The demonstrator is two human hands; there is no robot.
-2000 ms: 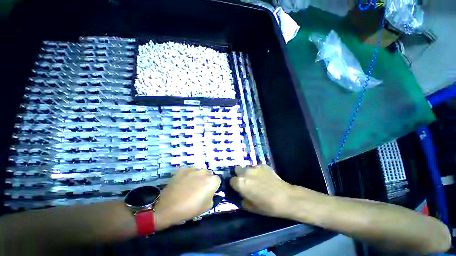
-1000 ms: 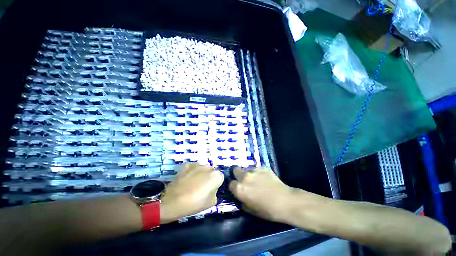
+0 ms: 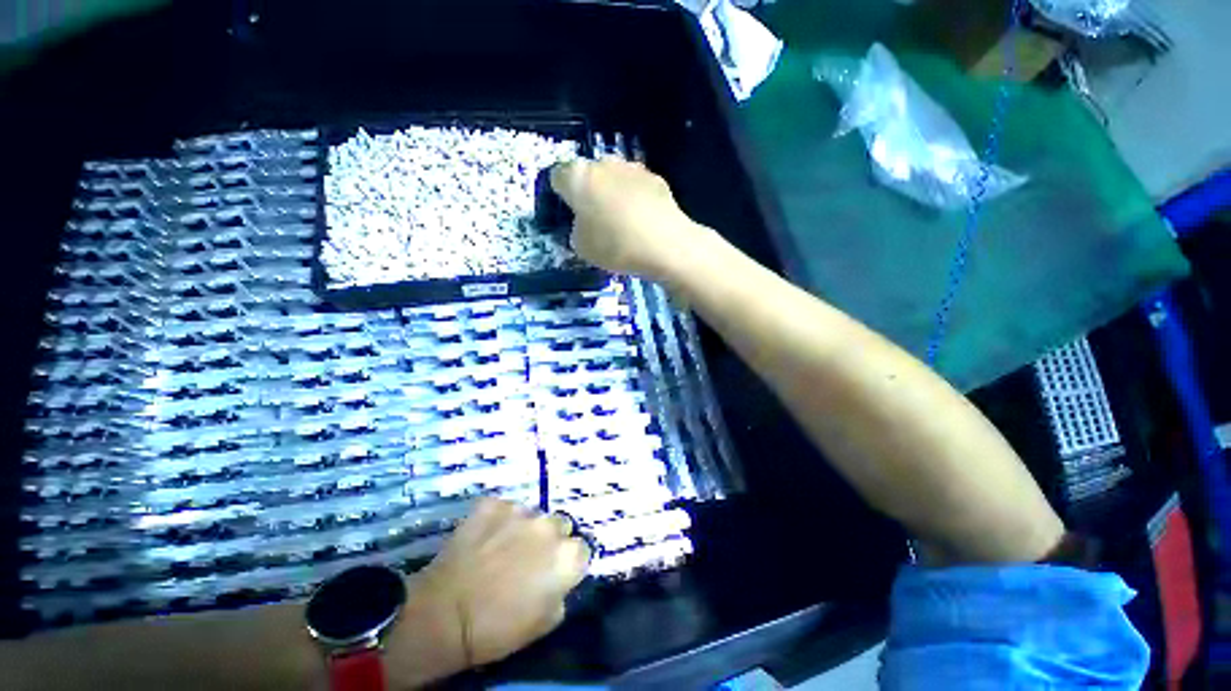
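Silver notched metal strips (image 3: 338,446) lie in close rows in a large black tray (image 3: 797,540). A shallow black box (image 3: 405,292) heaped with small white parts (image 3: 432,203) sits on the strips. My right hand (image 3: 618,216) is at the box's right side, its dark-covered fingertips down in the white parts; whether it pinches any cannot be told. My left hand (image 3: 506,581), with a watch at the wrist, is curled low over the strips near the tray's front edge. Its fingertips are partly hidden, and whether it holds something cannot be told.
A green mat (image 3: 864,270) lies right of the tray, with a crumpled clear plastic bag (image 3: 911,142) and a white crumpled piece (image 3: 740,51) near the tray's corner. A blue cord (image 3: 975,223) crosses the mat. More silver strips (image 3: 1077,405) show in a dark tray at lower right.
My right hand has moved from beside my left hand up and away to the white parts box. My left hand stays near the front, slightly lower and left in view. The view has shifted.
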